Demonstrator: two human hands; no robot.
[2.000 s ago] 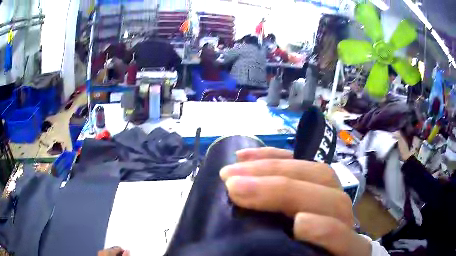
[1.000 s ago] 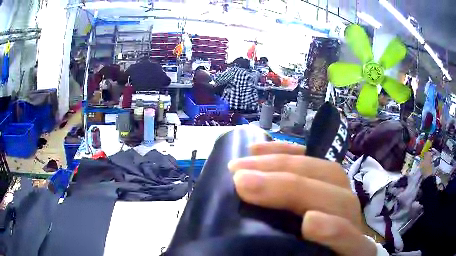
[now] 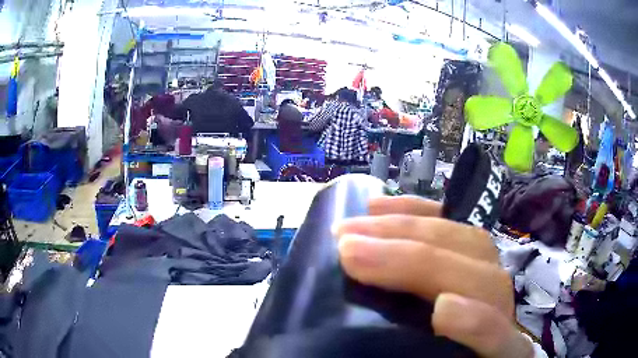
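A black bottle or tumbler (image 3: 308,259) fills the lower middle, very close to the camera and tilted. My right hand (image 3: 427,266) is wrapped around its right side, fingers across the front. A black lid or strap-like piece with white lettering (image 3: 470,185) sticks up behind my fingers. My left hand is not in view. Flat dark grey cut panels (image 3: 119,318) lie at the left of the white table (image 3: 192,318), with a crumpled dark grey fabric heap (image 3: 203,245) behind them.
A green fan (image 3: 525,110) stands at the upper right. Another sewing machine (image 3: 218,164) is on the table ahead. Blue crates (image 3: 33,196) are on the floor at left. Several people sit further back. Fabric heaps (image 3: 542,210) lie at right.
The view has shifted slightly. The bottle and my right hand sit a little further right in the picture, still gripped. The person's arm at far right no longer shows clearly.
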